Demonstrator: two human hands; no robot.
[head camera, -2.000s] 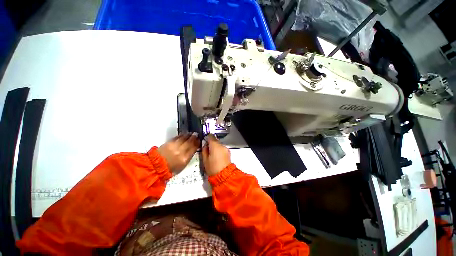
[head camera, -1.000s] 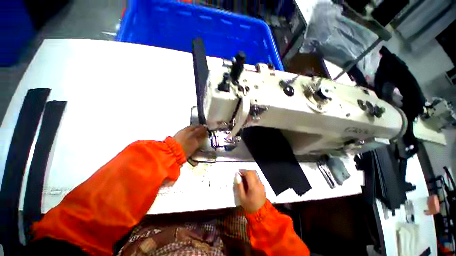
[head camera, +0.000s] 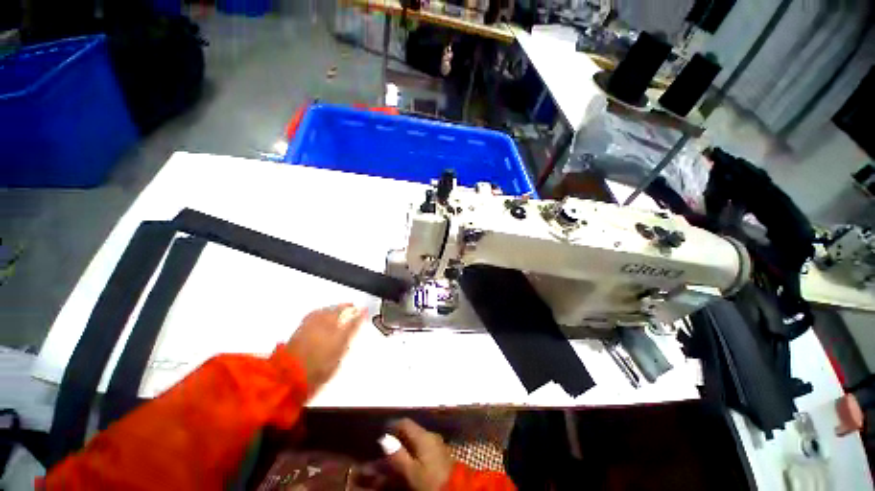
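A black fabric strip (head camera: 288, 251) lies slanting across the white table, one end at the presser foot (head camera: 434, 297) of the cream-white sewing machine (head camera: 566, 245), the other touching the tops of two long black strips (head camera: 110, 331) at the left. My left hand (head camera: 329, 343) is over the table, just left of the needle plate and below the strip, fingers extended, holding nothing visible. My right hand (head camera: 418, 456) is low at the table's front edge, partly blurred, with something small and white at its fingertip; its grip is unclear. Black cut panels (head camera: 528, 331) lie under the machine arm.
A blue bin (head camera: 403, 144) stands behind the table, another (head camera: 62, 115) at the far left. Thin metal tools (head camera: 622, 361) lie right of the panels. Stacked black pieces (head camera: 746, 360) rest on the side table at right. Black cones (head camera: 641, 67) stand far behind.
The strip swung from beside the machine head to lie leftward across the table. My left hand moved off it, towards me. My right hand moved down to the table's front edge. The view tilted up.
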